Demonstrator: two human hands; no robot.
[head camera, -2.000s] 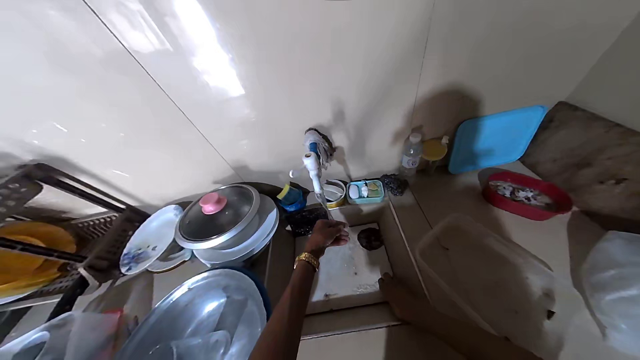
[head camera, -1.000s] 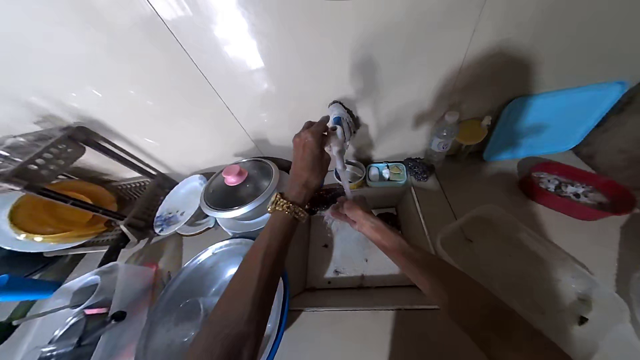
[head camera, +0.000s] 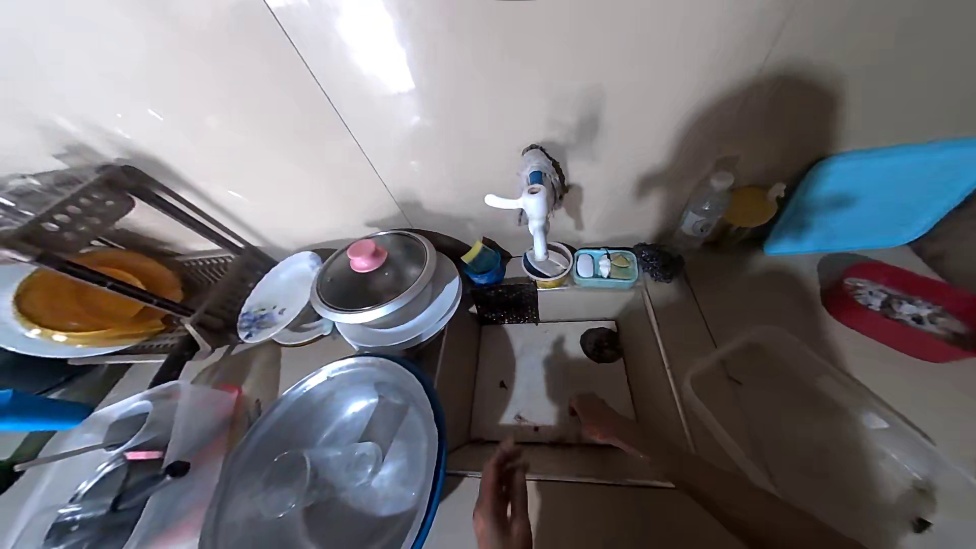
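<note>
My left hand (head camera: 503, 499) hovers near the sink's front edge, fingers apart and holding nothing. Over the floor of the tiled sink (head camera: 568, 461) is my right hand (head camera: 602, 419), its fingers curled; whether anything small is in them cannot be told. The white plastic tap (head camera: 536, 202) juts from the wall above the sink, and no water stream shows. A dark round scrubber or drain cover (head camera: 601, 345) lies at the sink's back right. Behind the sink stand a blue cup with a sponge (head camera: 485, 267), a small round tub (head camera: 547, 267) and a light-blue soap dish (head camera: 606, 276).
A glass-lidded pot (head camera: 372, 282), a large metal basin (head camera: 328, 457) and a dish rack (head camera: 152, 213) are at left. At right are a clear plastic tray (head camera: 732, 442), a red basin (head camera: 900, 313), a blue board (head camera: 869, 198) and a plastic bottle (head camera: 707, 206).
My left hand has left the tap and come down to the sink's front. My right hand has moved from under the tap to the sink's lower right. The water stream is gone.
</note>
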